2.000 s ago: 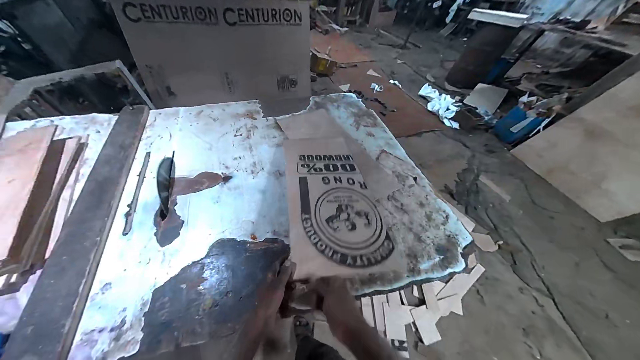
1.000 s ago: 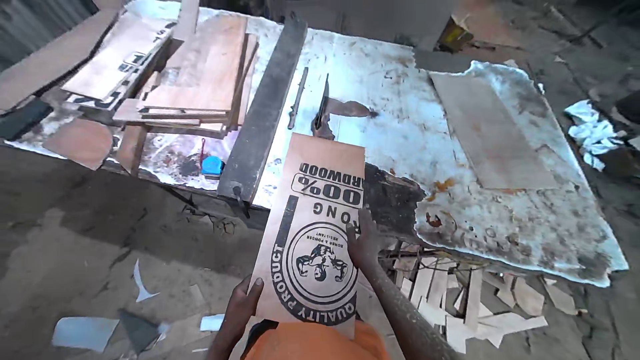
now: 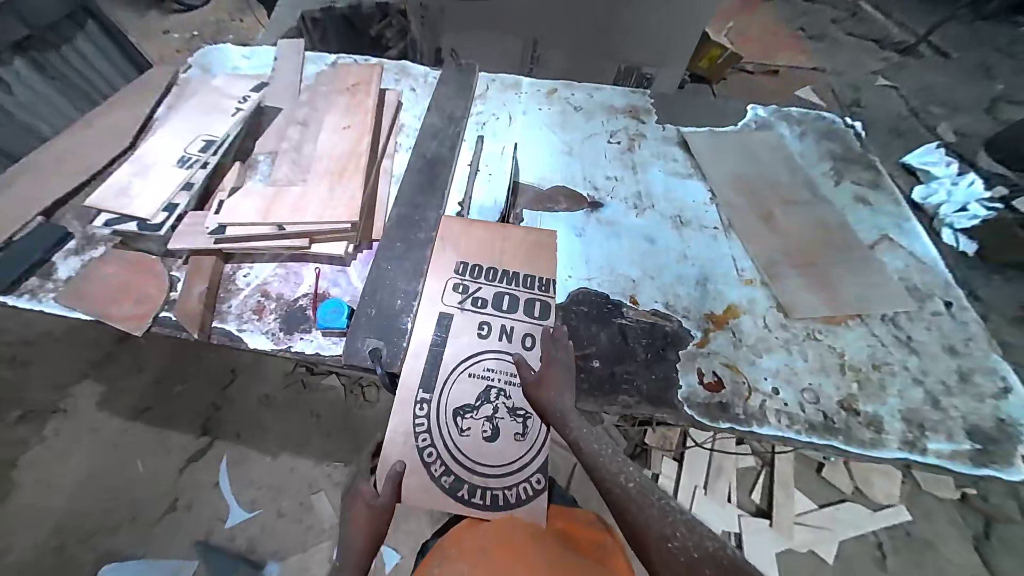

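Note:
A printed plywood panel (image 3: 488,320) lies partly over the bench's near edge and reaches back toward my body. My left hand (image 3: 372,504) grips its near left edge, thumb on top and the other fingers hidden beneath. On its right edge rests my right hand (image 3: 552,376), with the thumb over the printed face and the fingers along the side. Just beyond the panel's far end, a thin upright dark-edged blade or strip (image 3: 510,182) shows above the bench top; its lower part is hidden. A long dark flat bar (image 3: 424,192) runs across the bench left of the panel.
Stacked plywood pieces (image 3: 320,152) and printed boards (image 3: 172,152) lie at the left of the worn bench (image 3: 624,144). A blue tape measure (image 3: 334,314) sits near the front edge. Another plain panel (image 3: 800,224) lies at the right. Wood offcuts (image 3: 720,480) cover the floor below.
The printed panel has moved off the right part of the bench toward my body, left of there. The left hand now sits along its near left edge. The view has turned left and down.

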